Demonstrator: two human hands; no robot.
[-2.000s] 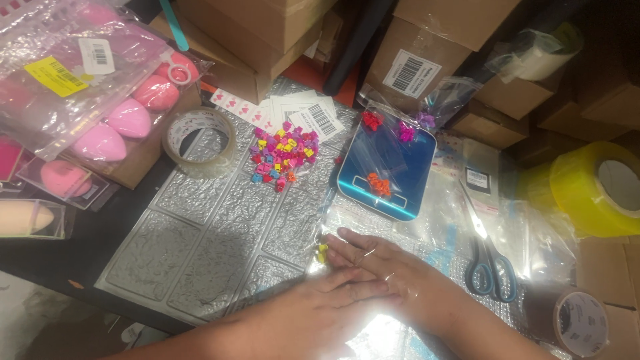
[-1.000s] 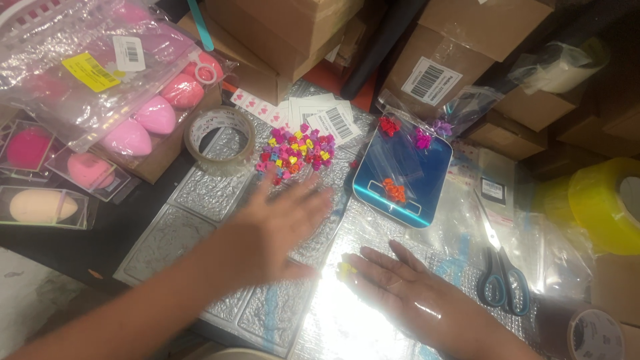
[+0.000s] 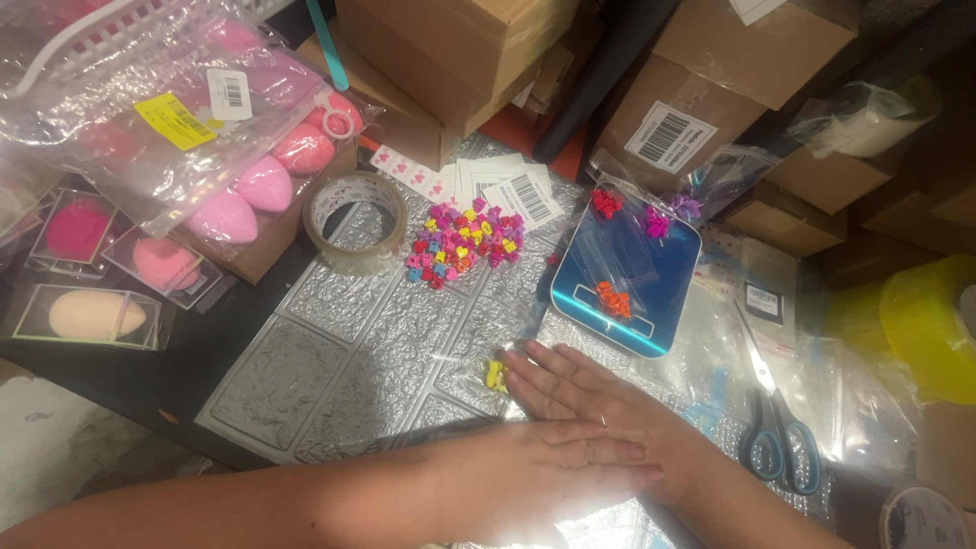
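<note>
My right hand lies flat on clear plastic, with small yellow pieces at its fingertips, which seem to be in a clear bag. My left hand is laid palm down across the back of my right hand and wrist. Beyond them a pile of small colourful plastic pieces sits on the silver embossed mat. To its right lies a blue flat scale with clear bags on it, holding orange pieces, red pieces and magenta pieces. Whether either hand grips the plastic is hidden.
Scissors lie right of my hands, near clear plastic bags and a yellow tape roll. A clear tape roll and labels are behind the pile. Packed makeup sponges stand left; cardboard boxes rise behind.
One second ago my left hand was beside the colourful pile; now it rests over my right hand, much as it did two seconds ago. My right hand has stayed near the yellow pieces.
</note>
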